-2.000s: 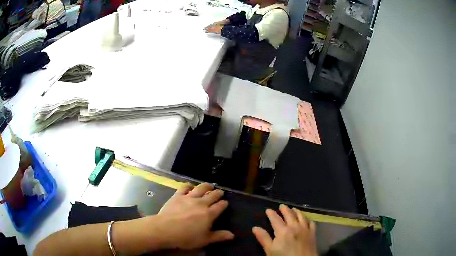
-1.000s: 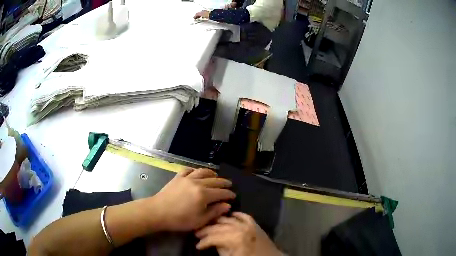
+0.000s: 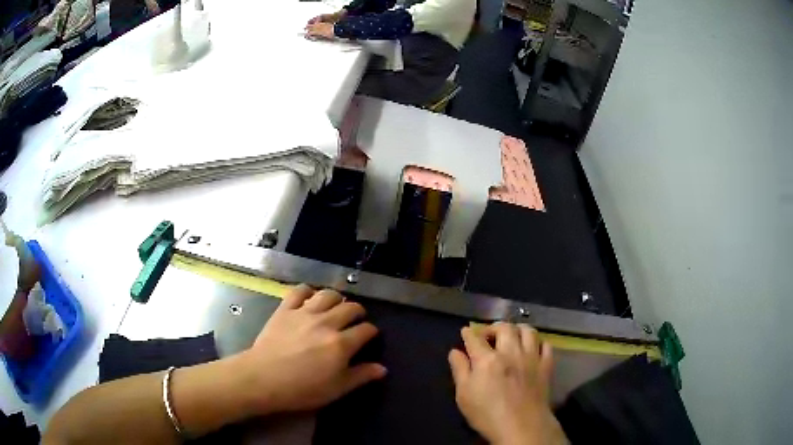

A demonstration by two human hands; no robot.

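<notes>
A black fabric piece [image 3: 404, 365] lies flat on the grey steel cutter bed [image 3: 209, 304], its far edge at the long silvery bar [image 3: 417, 295] with screws. My left hand [image 3: 313, 352] presses on its left side, palm down, fingertips near the bar. My right hand [image 3: 504, 382] lies palm down at its right edge, fingers slightly apart, near the yellow strip [image 3: 600, 346]. Neither hand visibly grips anything. A small black piece [image 3: 156, 355] lies at the bed's left and a larger one [image 3: 630, 404] at its right.
Green brackets stand at the bar's left end [image 3: 153, 261] and right end [image 3: 669, 355]. A blue tray [image 3: 65, 335] is at left. Stacked off-white panels [image 3: 217, 161] and a white cone [image 3: 171, 43] are on the table beyond. A person [image 3: 417, 39] works at the back. Grey wall at right.
My right hand moved left beside my left hand, then back right to the fabric's right edge. The bar now shows a broader silvery face. The view has shifted slightly.
</notes>
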